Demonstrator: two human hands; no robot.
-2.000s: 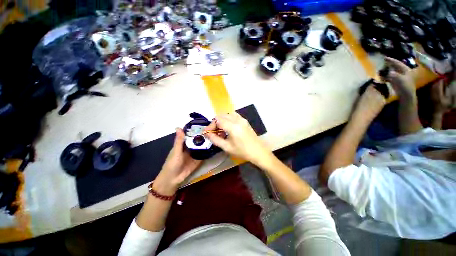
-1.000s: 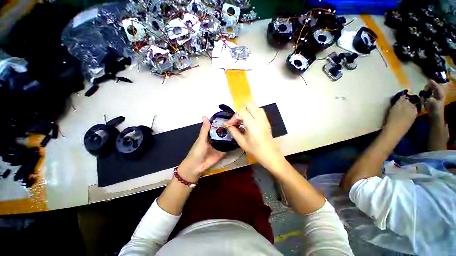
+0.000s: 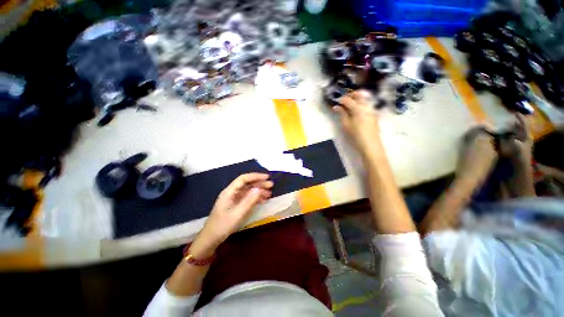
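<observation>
My left hand [image 3: 242, 201] is over the front edge of the black work mat [image 3: 204, 191], fingers loosely curled, with nothing seen in it. A white paper scrap [image 3: 287, 163] lies on the mat beyond its fingertips. My right hand [image 3: 360, 114] is stretched to the near side of the group of black housings with wired inserts [image 3: 383, 64]. Its fingertips are at a housing [image 3: 336, 93]; blur hides whether they grip it. Two black round housings [image 3: 157, 182] sit at the mat's left end.
Silver-white wired inserts [image 3: 229, 43] are heaped at the back beside a clear plastic bag [image 3: 114, 52]. Small black parts [image 3: 25, 192] lie at far left. A blue bin [image 3: 420, 17] stands behind. Another worker's hands [image 3: 479, 151] are at the right, near rows of dark round units [image 3: 504, 59].
The housing that both hands held over the mat is gone from there. My right hand has moved away to the housing group. My left hand is empty and lower. The white scrap now shows.
</observation>
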